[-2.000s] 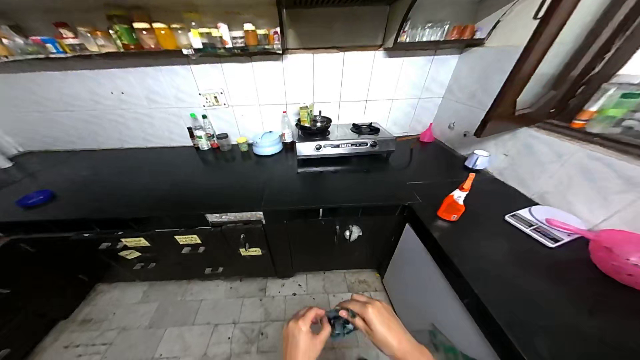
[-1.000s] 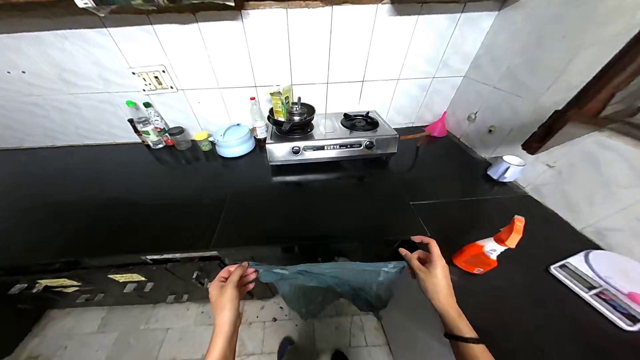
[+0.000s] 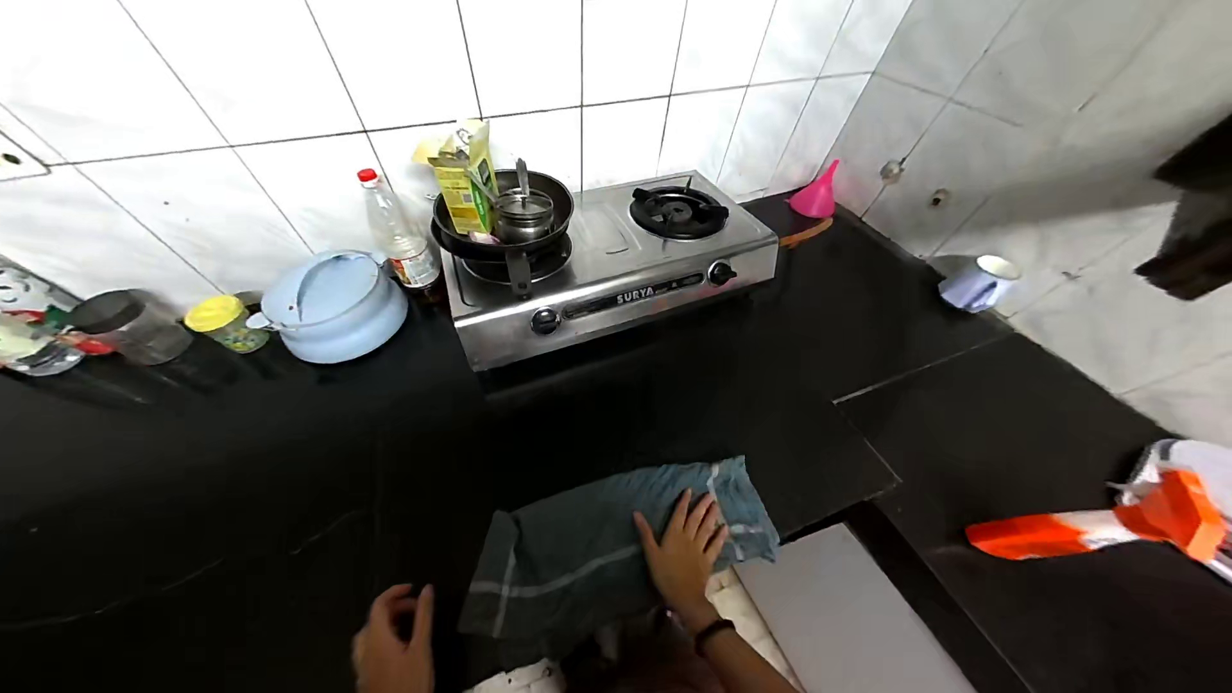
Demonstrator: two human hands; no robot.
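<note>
A grey-green cloth (image 3: 587, 544) with pale stripes lies spread on the front edge of the black counter (image 3: 404, 462), part of it reaching the edge. My right hand (image 3: 683, 558) rests palm down on the cloth's right part, fingers spread, a dark band on the wrist. Left of the cloth, my left hand (image 3: 395, 640) is over the counter, thumb and fingers curved apart, holding nothing. Behind the cloth stands a two-burner steel gas stove (image 3: 616, 260) with a black pan (image 3: 558, 197) on its left burner; a yellow carton (image 3: 462, 192) and a small steel pot (image 3: 525, 217) are in the pan.
Left of the stove are a bottle with a red cap (image 3: 399, 231), a light blue lidded casserole (image 3: 332, 308) and jars (image 3: 226, 322). A pink funnel (image 3: 816, 195) and a mug (image 3: 977, 284) stand at the back right. An orange spray bottle (image 3: 1097, 529) is at the right.
The cloth, held stretched between both hands a second ago, now lies on the counter. My left hand has let go of it, and my right hand is flat on it. The view has moved closer to the counter.
</note>
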